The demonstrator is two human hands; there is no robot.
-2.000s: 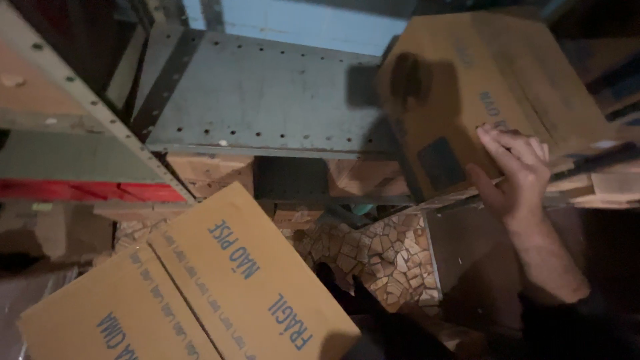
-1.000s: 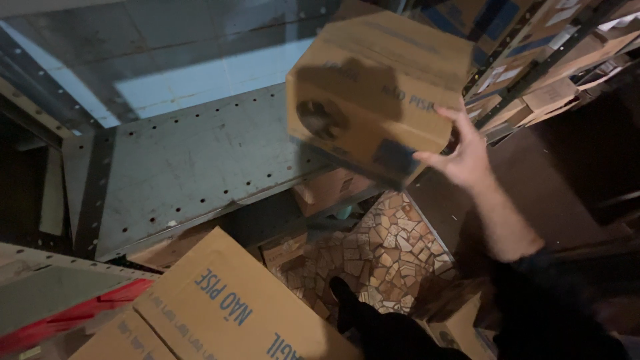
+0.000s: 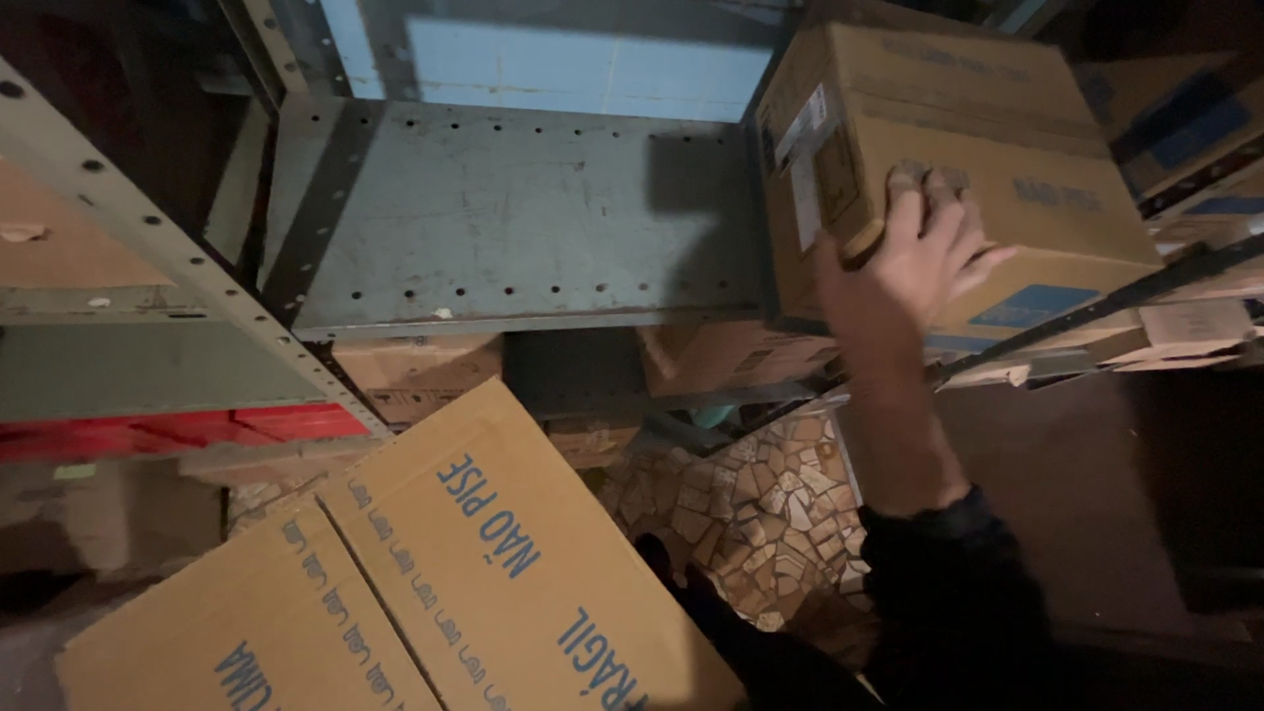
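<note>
My right hand (image 3: 923,247) rests with bent, spread fingers on the printed side of a cardboard box (image 3: 997,128). That box stands at the right end of a grey perforated metal shelf (image 3: 513,217), with labels on its left face. A second cardboard box (image 3: 553,563), with blue printing and a seam across it, is tilted in the lower left foreground, below the shelf's front edge. My left hand is out of view, and whether it touches that box cannot be seen.
A perforated metal upright (image 3: 197,262) slants on the left, with red boxes (image 3: 188,430) on a lower shelf beyond it. More cartons (image 3: 731,355) sit beneath the grey shelf. The floor (image 3: 750,513) has irregular stone pieces. Other boxes (image 3: 1195,118) stand at the right.
One second ago the right-hand box was tilted near the shelf's front edge; now it stands at the shelf's right end. My right hand has moved from its lower corner onto its printed side.
</note>
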